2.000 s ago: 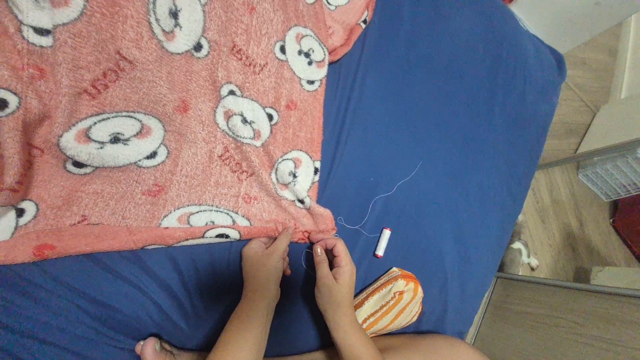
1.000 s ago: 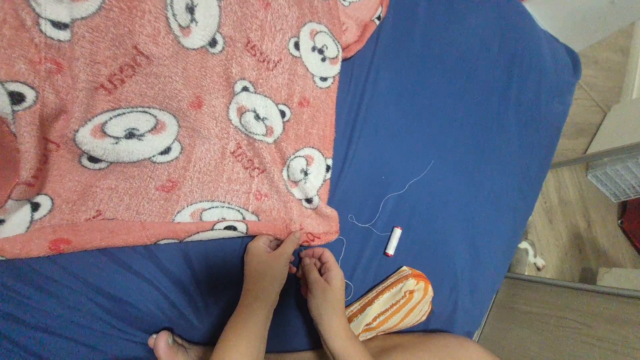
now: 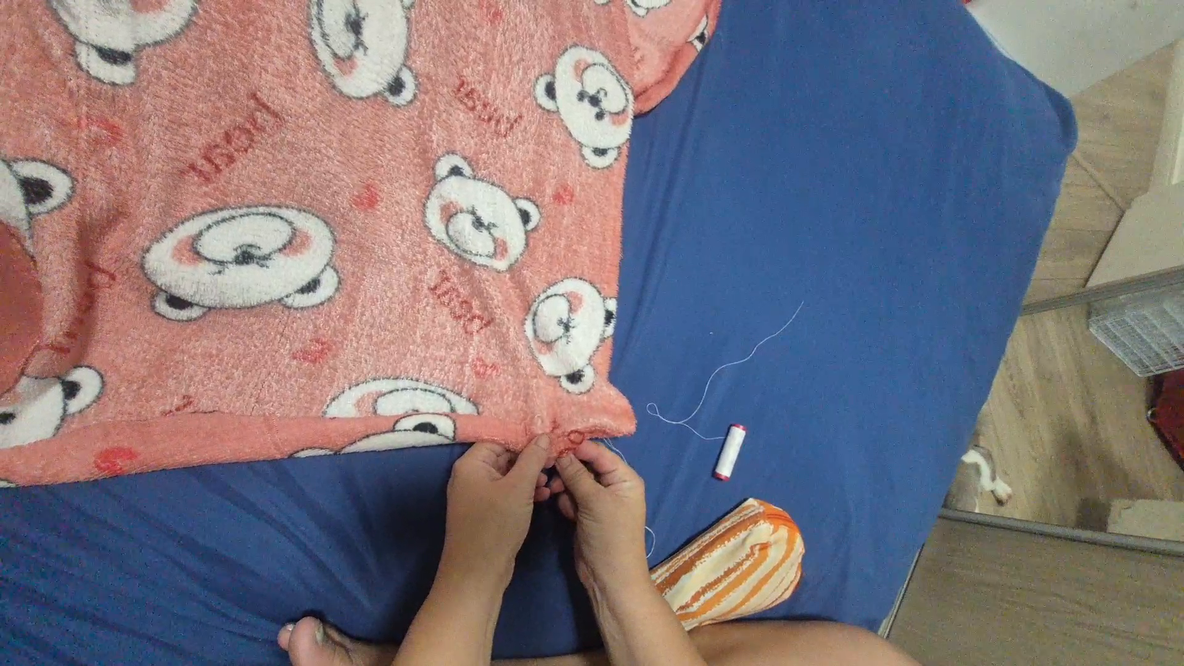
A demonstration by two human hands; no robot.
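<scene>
A pink fleece blanket (image 3: 370, 277) printed with bear faces lies spread out, its lower edge folded over. My left hand (image 3: 490, 499) pinches that folded edge near the corner, thumb on top. Just to its right, my right hand (image 3: 601, 490) has thumb and fingers on the same edge. White thread hangs beside my right hand; whether a needle is between the fingers cannot be seen. A spool of white thread (image 3: 730, 452) with red ends lies to the right, a loose length of thread (image 3: 710, 379) trailing up from it.
A blue sheet (image 3: 832, 231) covers the bed beneath. An orange, brown and cream striped pouch (image 3: 740, 560) rests beside my right forearm. My bare foot (image 3: 319, 643) is at the bottom edge. Beyond the bed's right side are a wooden floor (image 3: 1045, 425) and a white plastic basket (image 3: 1142, 328).
My right hand was a little below the fabric edge one second ago and is now up against it. My left hand keeps its hold on the fold.
</scene>
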